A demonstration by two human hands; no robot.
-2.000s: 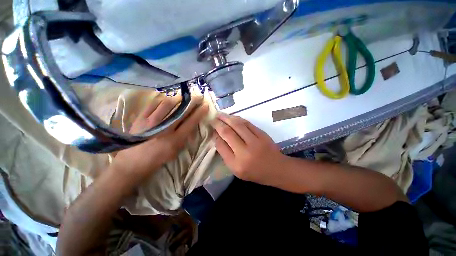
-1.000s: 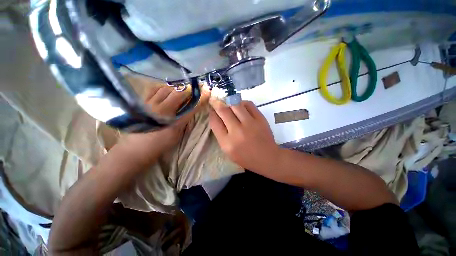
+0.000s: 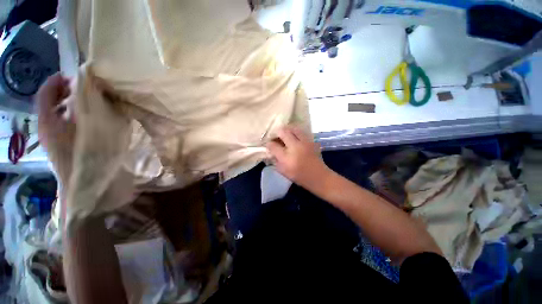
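A beige garment panel [image 3: 202,113] is spread between my two hands, hanging over the front edge of the white machine table. My right hand [image 3: 292,153] pinches its lower right edge, in front of the table's edge. My left hand [image 3: 56,113] is blurred at the far left, with raised fingers at the panel's left side; the cloth covers part of my left wrist and forearm. The sewing machine [image 3: 392,12] with "JACK" lettering stands behind. Its needle area [image 3: 324,41] is beyond the cloth's upper right edge.
Scissors with yellow and green handles [image 3: 409,83] lie right of the needle area. Brown tape patches [image 3: 361,107] are on the table. Red-handled scissors [image 3: 16,145] and a second machine [image 3: 25,62] are at left. Heaped beige cloth [image 3: 457,202] lies over a blue crate [image 3: 484,273] below right.
My hands have moved away from the needle area, the left one far to the left. The panel is now lifted and spread out. The view has shifted back, showing more of the table.
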